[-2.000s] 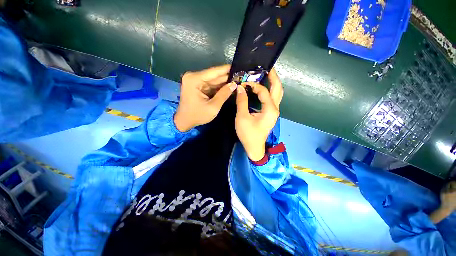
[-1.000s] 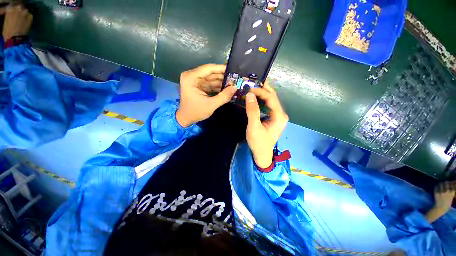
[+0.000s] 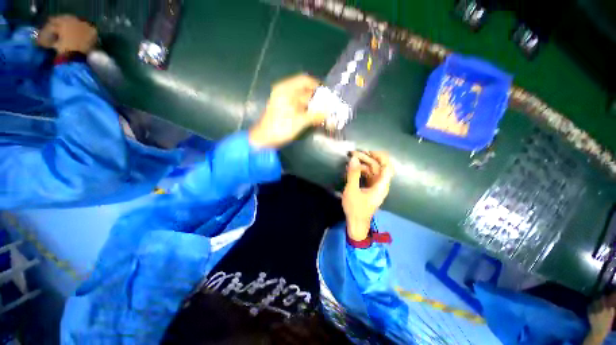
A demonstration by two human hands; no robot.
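A dark phone housing [image 3: 354,71] with white and orange marks inside lies at or just above the green bench, blurred, its bright near end by my left hand. My left hand [image 3: 290,111] is at that near end with its fingertips on or beside it; blur hides whether it grips. My right hand [image 3: 367,182] is below and to the right, apart from the housing, fingers curled with thumb and fingertips close together. Whether something small is between them cannot be told.
A blue bin [image 3: 496,108] with small yellow-tan pieces stands right of the housing, loose bits [image 3: 482,156] beside it. A clear blister tray [image 3: 523,202] lies further right. Another dark housing [image 3: 159,34] is at upper left. A neighbour's hand [image 3: 67,35] is at far left, another person's hand at lower right.
The housing has moved up and away from my body. My right hand has let go and moved down and right of it. My left hand has stayed at its near end. The view has shifted.
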